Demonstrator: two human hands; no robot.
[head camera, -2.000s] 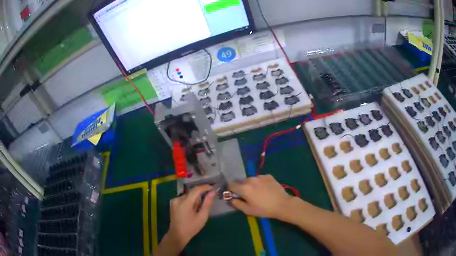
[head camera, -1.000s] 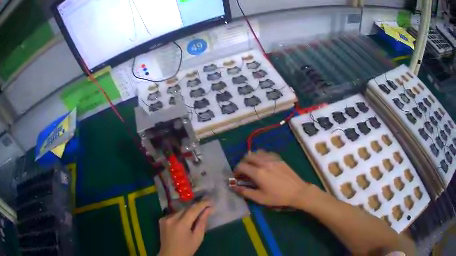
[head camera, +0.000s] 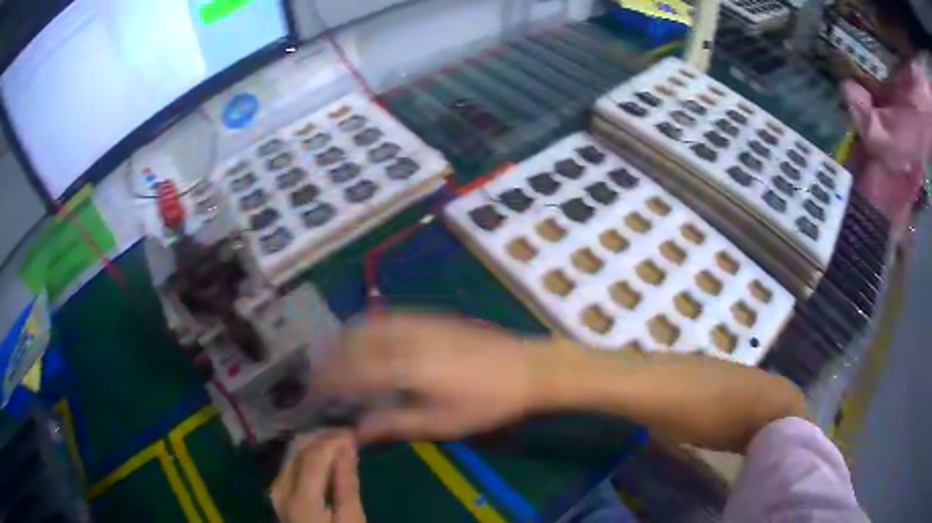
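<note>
The test fixture (head camera: 255, 352) stands at the left, with its red clamp handle (head camera: 169, 204) upright at the back and the clamp open. A dark round nest or part (head camera: 286, 390) shows at the front of its block; which one I cannot tell. My right hand (head camera: 434, 373) is motion-blurred over the right side of the fixture plate; what it holds, if anything, cannot be made out. My left hand (head camera: 319, 478) is at the fixture's front edge with fingers curled; its fingertips are partly hidden and any small part in them cannot be seen.
A partly filled foam tray (head camera: 572, 312) lies right of the fixture. Fuller foam trays stand behind the fixture (head camera: 337, 225) and at far right (head camera: 705, 133). The red test lead (head camera: 383, 250) loops between. The monitor (head camera: 143, 82) is upper left. A person's pink sleeve (head camera: 889, 133) shows upper right.
The red handle has gone from lowered to upright. The view has turned right, so things sit further left. My right hand is now over the plate, blurred; the curve on the monitor no longer shows.
</note>
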